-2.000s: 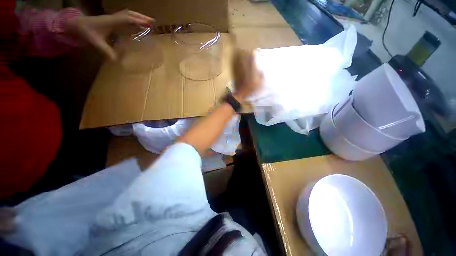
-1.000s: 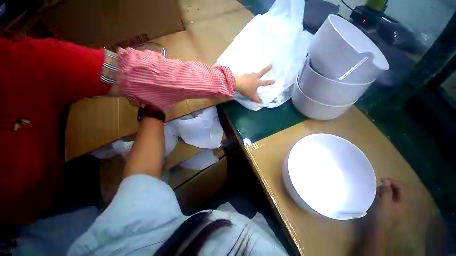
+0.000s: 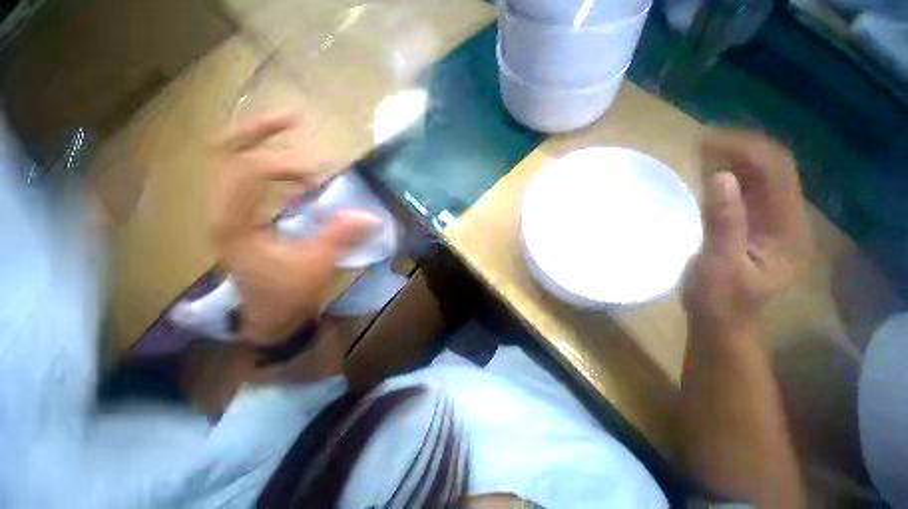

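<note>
A white bowl point(image 3: 611, 227) sits open side up on the cardboard sheet point(image 3: 637, 343), its inside washed out by glare. My left hand point(image 3: 284, 224) is blurred, thumb and fingers spread around the near side of a clear bowl point(image 3: 343, 84). The clear bowl shows mainly as faint edges and glare, and appears held above the left cardboard and bench edge; exact finger contact is blurred. My right hand point(image 3: 747, 224) is open and empty, fingers curled, just right of the white bowl.
Stacked white bowls point(image 3: 567, 70) stand behind on the green bench point(image 3: 458, 129), cut off at the top. Wrapped white shapes point(image 3: 343, 219) lie below the left cardboard point(image 3: 164, 209). A white rounded thing point(image 3: 886, 408) shows at the right edge.
The view has shifted rightward and down. My left hand has drawn back with a clear bowl. My right hand has lifted beside the white bowl. The co-worker's arm and white bag are out of view.
</note>
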